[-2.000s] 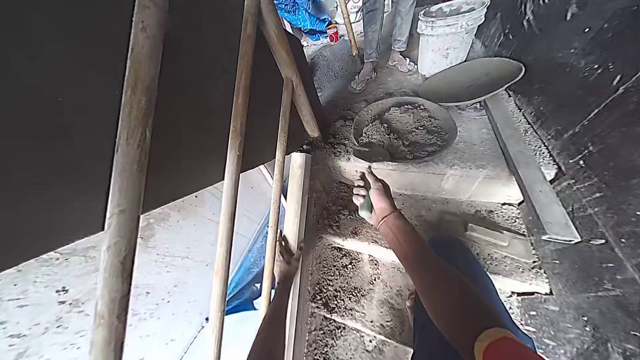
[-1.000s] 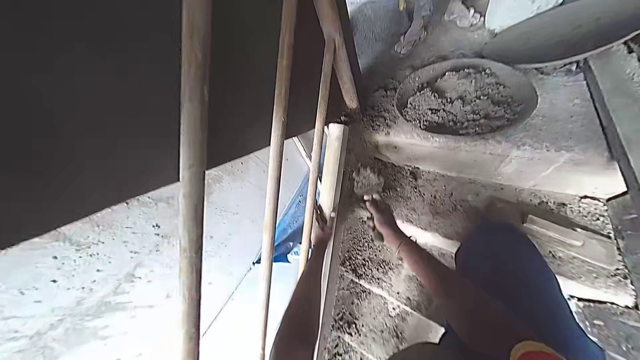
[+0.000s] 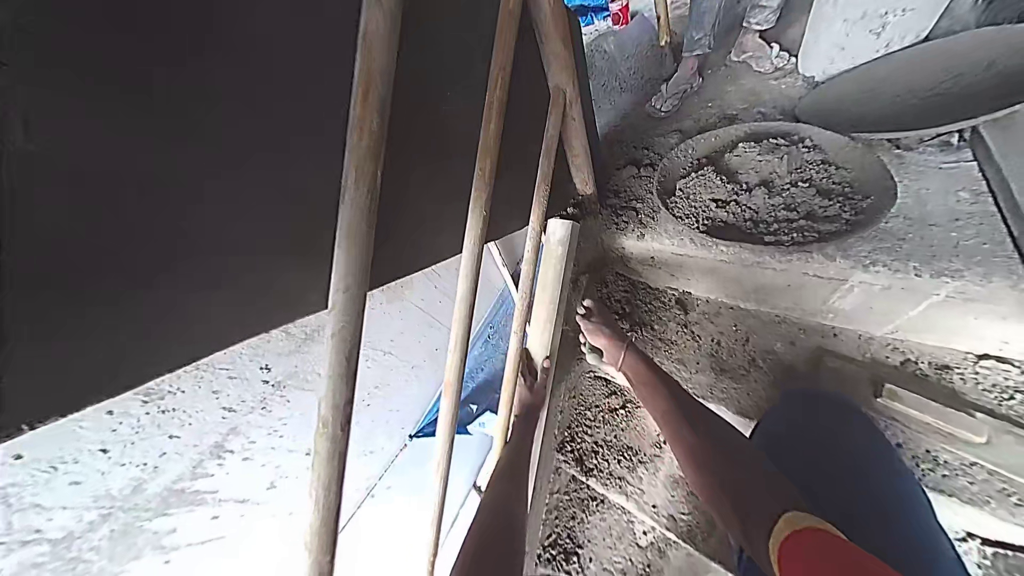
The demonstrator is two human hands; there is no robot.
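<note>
My left hand (image 3: 531, 386) rests against the pale straight board (image 3: 552, 288) that runs along the side of the steps, its fingers on the edge between the board and a thin wooden pole (image 3: 532, 248). Just right of the board, my right hand (image 3: 602, 334) is closed around the handle of a small tool, likely a trowel; its blade is hard to make out beside the board's edge. Crumbly mortar (image 3: 616, 408) covers the steps below that hand. Up and to the right, a round pan (image 3: 884, 188) holds a heap of grey mortar (image 3: 784, 184).
Wooden poles (image 3: 356, 200) stand at the left before a dark panel (image 3: 176, 160). Another person's feet (image 3: 680, 88) in sandals are beyond the pan. An empty shallow pan (image 3: 920, 80) leans at the upper right. A flat float-like tool (image 3: 932, 412) lies on a step near my knee.
My right hand has moved from beside the mortar pan down to the steps, and now is close to the board. My left hand stays at the board.
</note>
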